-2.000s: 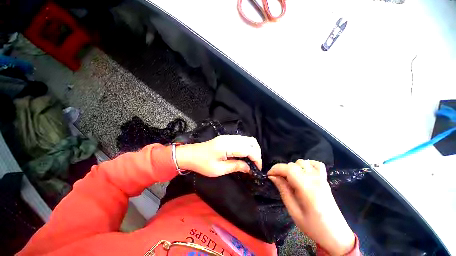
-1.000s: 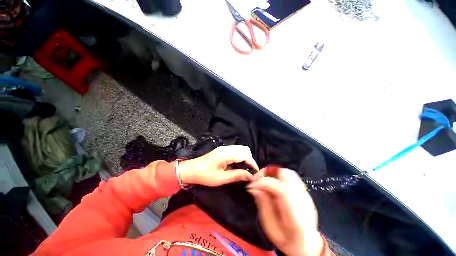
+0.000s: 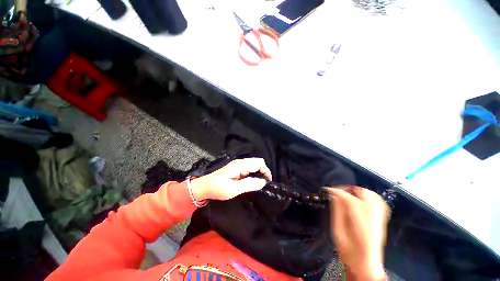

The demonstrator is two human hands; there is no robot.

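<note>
My left hand [image 3: 233, 178] is closed on one end of the black beaded trim [image 3: 296, 196], over the lap. My right hand [image 3: 359, 225] is blurred, farther right, in front of the trim; its fingertips and any needle cannot be made out. The trim runs between the hands and shows again beyond the right hand at the table edge. The black garment [image 3: 257, 230] lies bunched on the lap below the trim. A blue ribbon [image 3: 449, 152] runs from the table edge to a black weight [image 3: 482, 137].
On the table [image 3: 378, 104] lie red-handled scissors [image 3: 255, 46], a phone [image 3: 290, 13], thread snips [image 3: 329, 59] and a silvery pile [image 3: 378, 6]. Dark cones [image 3: 159, 15] stand at the left end. A red stool [image 3: 85, 85] and cloth heaps [image 3: 66, 175] are on the floor at left.
My right hand has moved from beside my left hand out to the right, exposing the trim between them. My left hand stays about in place. The view has shifted, showing more of the table's left end.
</note>
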